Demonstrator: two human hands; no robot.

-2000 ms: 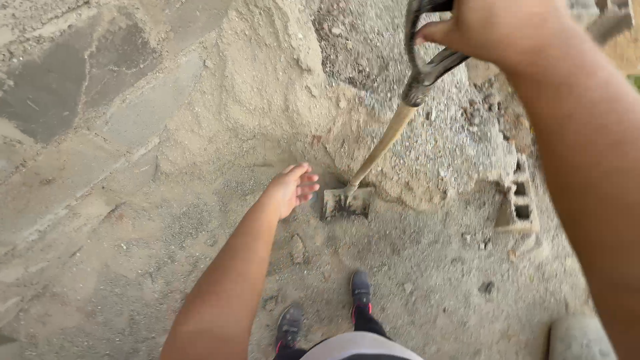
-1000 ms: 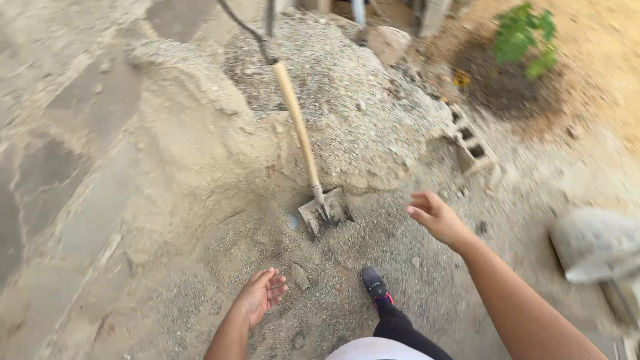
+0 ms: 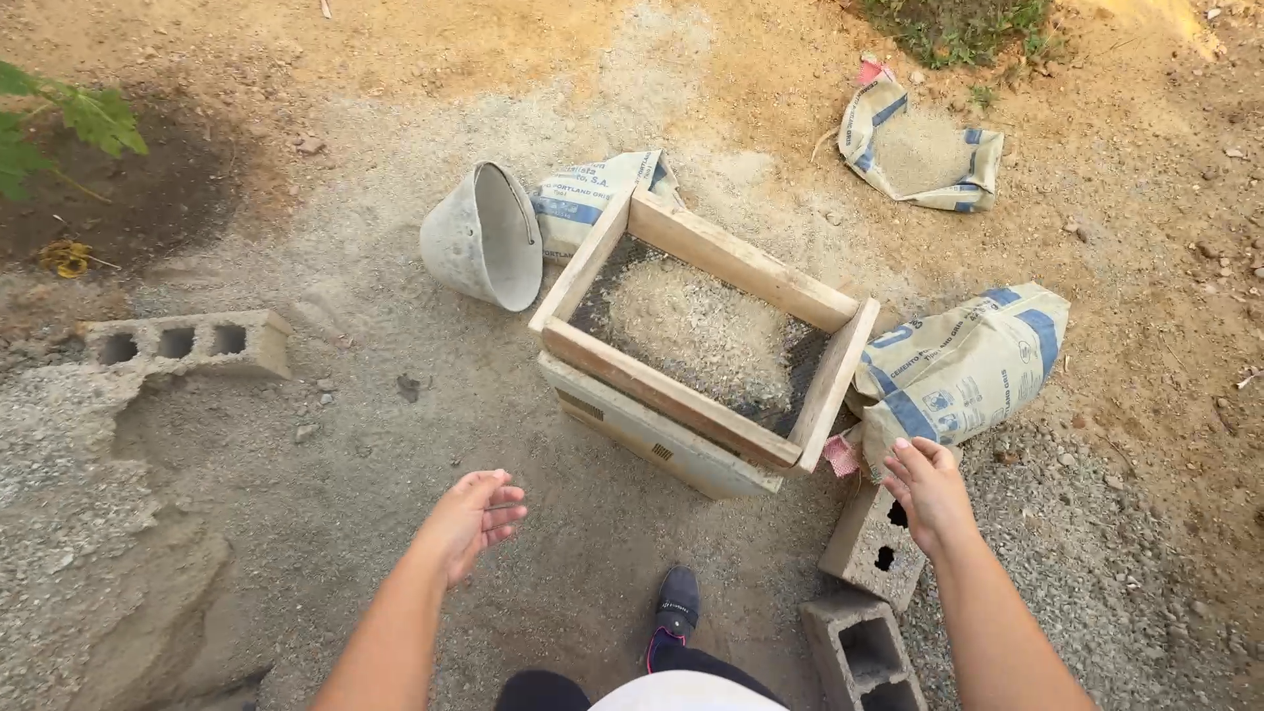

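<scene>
My left hand (image 3: pixel 472 525) hangs over bare ground, fingers apart and holding nothing. My right hand (image 3: pixel 926 494) is also empty, above a concrete block (image 3: pixel 857 541) and close to a cement bag (image 3: pixel 973 365). Ahead, between the hands, a wooden-framed sieve (image 3: pixel 671 395) carries a heap of sandy gravel (image 3: pixel 701 331) on its mesh. It rests on a pale, vented box-like container (image 3: pixel 642 434), whose inside is hidden. Left of the sieve, a grey bucket (image 3: pixel 482 237) lies on its side against another cement bag (image 3: pixel 583 202).
An opened cement bag (image 3: pixel 859 128) with grey powder lies at the back right. A hollow block (image 3: pixel 864 652) sits near my foot, beside gravel (image 3: pixel 1066 583). At left are another hollow block (image 3: pixel 188 341), a gravel pile (image 3: pixel 59 474) and a leafy plant (image 3: pixel 94 114).
My right hand held the shovel's handle two seconds ago and let it go; one second ago the shovel stood at the gravel pile. The view has swung far to the right.
</scene>
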